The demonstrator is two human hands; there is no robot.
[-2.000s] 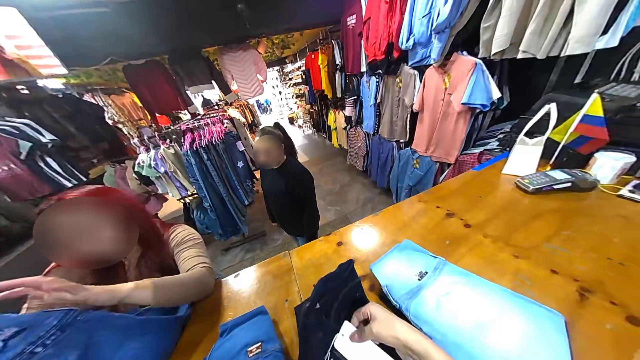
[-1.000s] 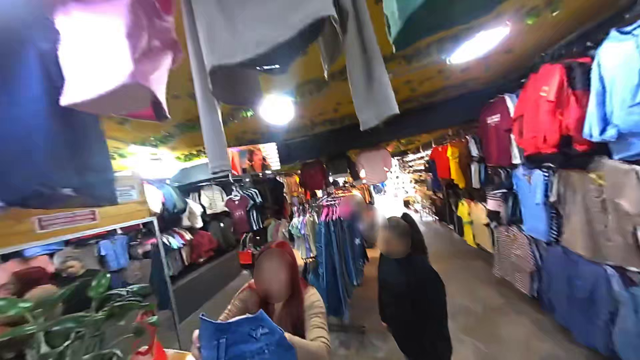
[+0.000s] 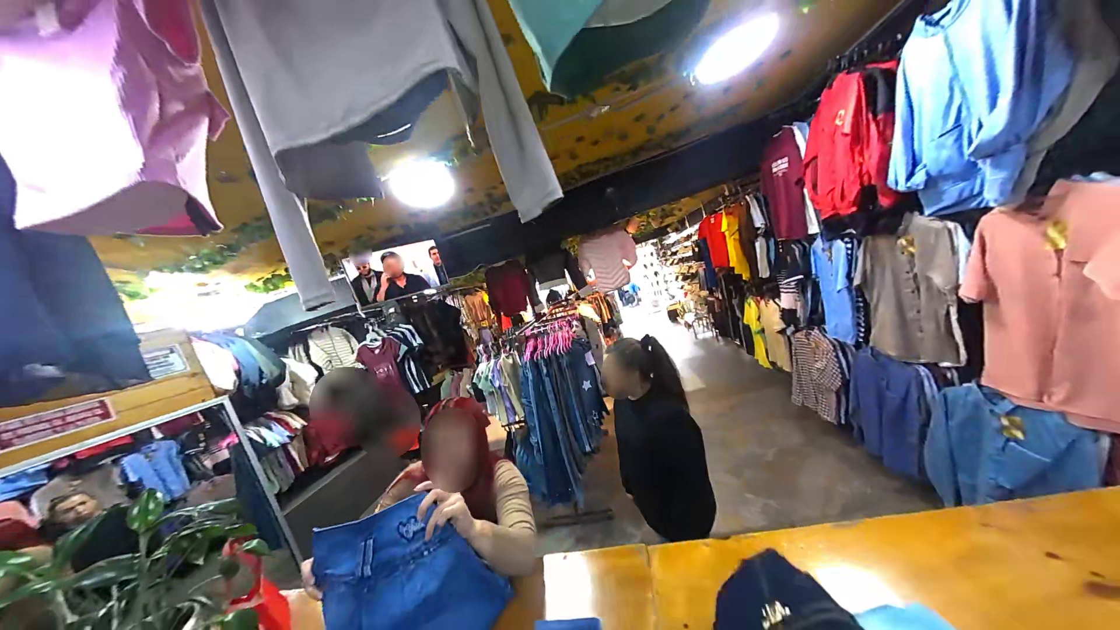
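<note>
Neither my left hand nor my right hand shows in the head view. Across the wooden counter, a person with red hair holds up a pair of blue jeans by the waistband. A dark folded garment rises at the counter's near edge, with part of a light blue garment beside it. A small piece of blue denim shows at the bottom edge. A second person in a black top stands beyond the counter.
Jeans on pink hangers hang on a rack behind the people. Shirts, one of them salmon, line the right wall. A grey long-sleeved garment hangs overhead. A leafy plant stands at the lower left.
The view has tilted up strongly, and my hand seen at the dark garment two seconds ago is out of frame. The red-haired person has raised the jeans from the counter.
</note>
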